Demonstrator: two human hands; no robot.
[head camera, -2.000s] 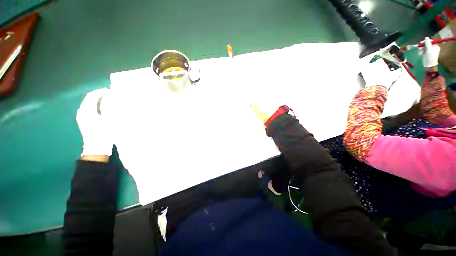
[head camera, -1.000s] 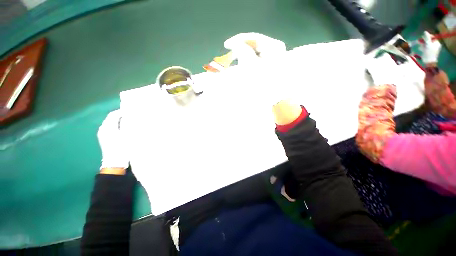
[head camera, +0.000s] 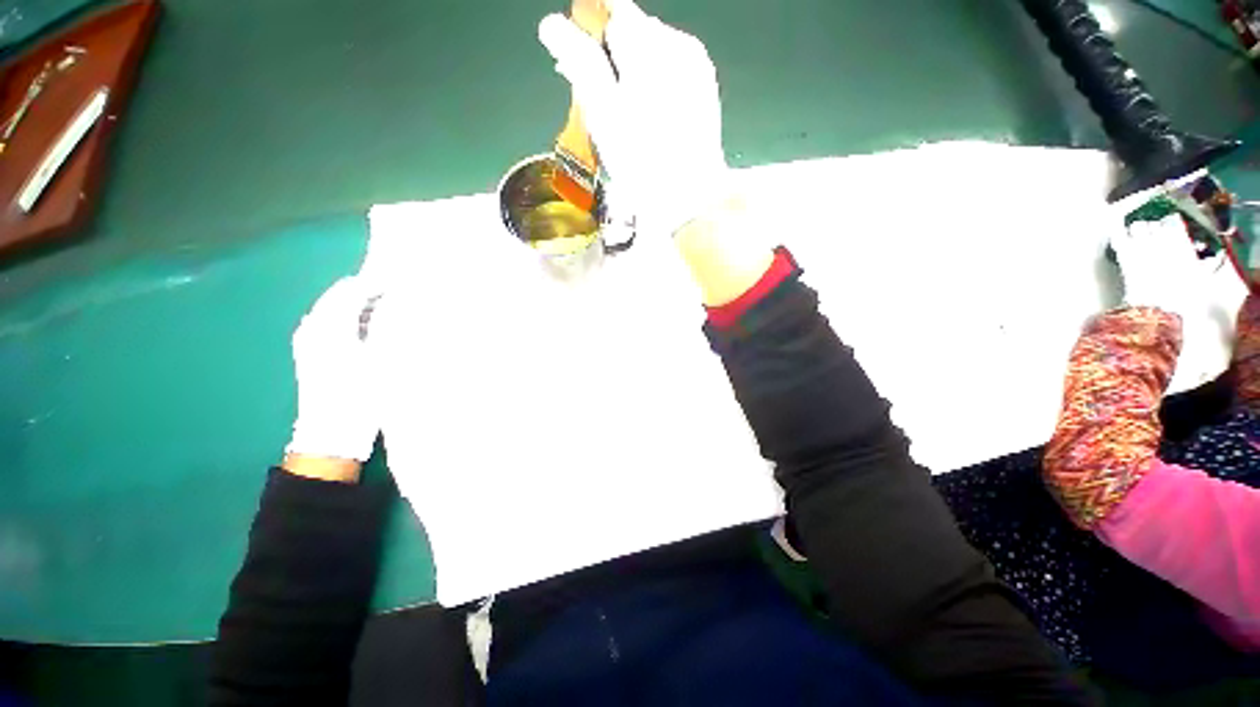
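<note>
A metal cup (head camera: 558, 258) stands at the back edge of a white sheet (head camera: 580, 442), with yellowish liquid inside. My right hand (head camera: 650, 118), in a white glove, holds a brush (head camera: 575, 142) with an orange-yellow handle. The brush points down, its bristles at the cup's right rim; whether they touch the liquid I cannot tell. My left hand (head camera: 332, 373), also in a white glove, lies at the sheet's left edge. Its fingers blend into the bright sheet, so I cannot tell whether it grips the sheet.
A reddish-brown tray (head camera: 118, 131) with thin tools lies at the upper left of the green bench (head camera: 152, 373). A black ribbed hose (head camera: 1112, 90) hangs at the upper right. Below it, another person's gloved hand (head camera: 1168, 263) is beside small green and dark parts.
My right hand has picked up the brush from beyond the sheet's back edge and brought it left to the cup. The view has shifted. My left hand stays at the sheet's left edge.
</note>
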